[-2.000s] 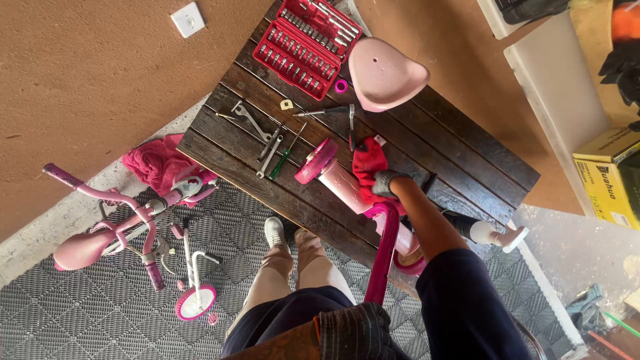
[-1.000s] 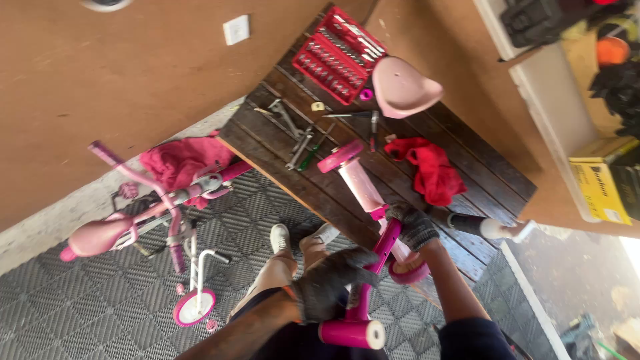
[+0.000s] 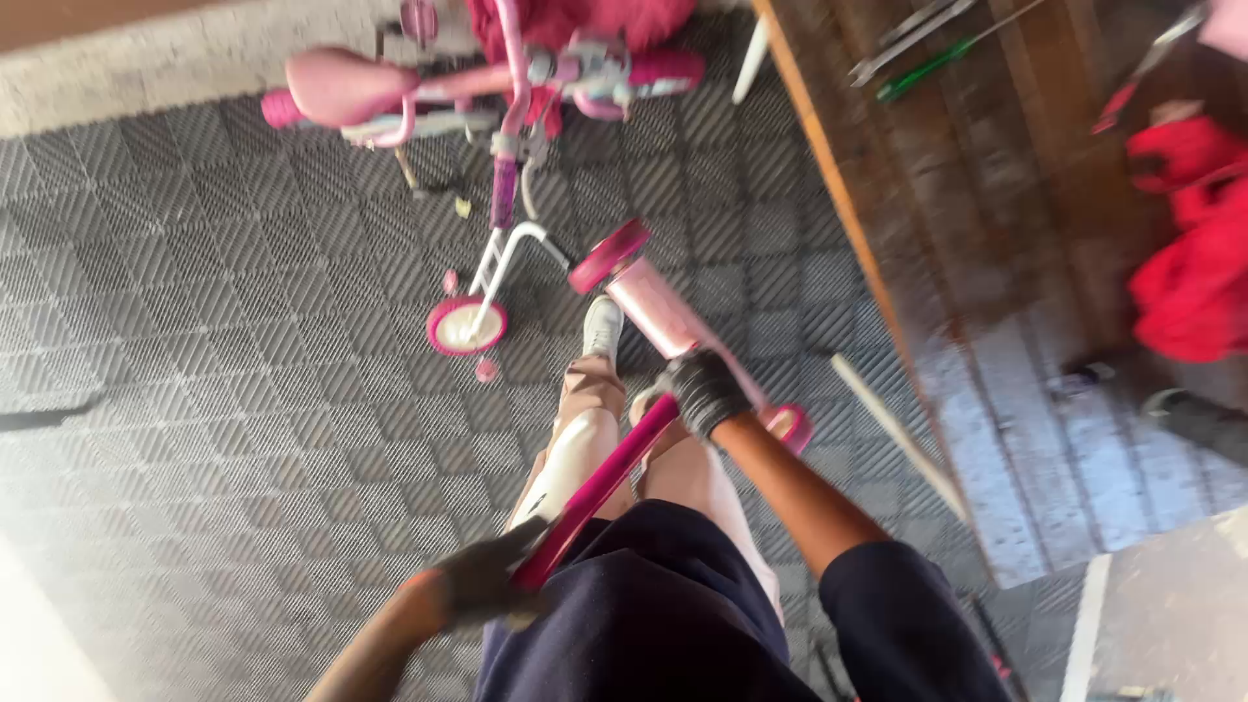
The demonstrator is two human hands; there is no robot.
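Both my hands wear dark gloves and hold a pink wheeled frame, probably part of a child's scooter or tricycle, in front of my body. My right hand (image 3: 710,390) is closed on it near the joint of the light pink footboard (image 3: 663,307) and the magenta tube (image 3: 604,478). Lower left, my left hand (image 3: 492,570), blurred, grips the far end of that tube. A magenta wheel (image 3: 609,255) is at the footboard's upper end, another (image 3: 790,427) beyond my right hand.
A small pink bicycle (image 3: 458,83) and a white frame with a wheel (image 3: 468,325) are on the tiled floor mat (image 3: 244,341). The wooden table (image 3: 1004,244) at right bears a red cloth (image 3: 1194,244), a green screwdriver (image 3: 921,73) and wrenches (image 3: 902,39). A red cloth (image 3: 604,19) lies behind the bicycle.
The pink frame has moved off the table to over the floor, held in both hands. My left hand has come onto the tube. The view has swung left and down.
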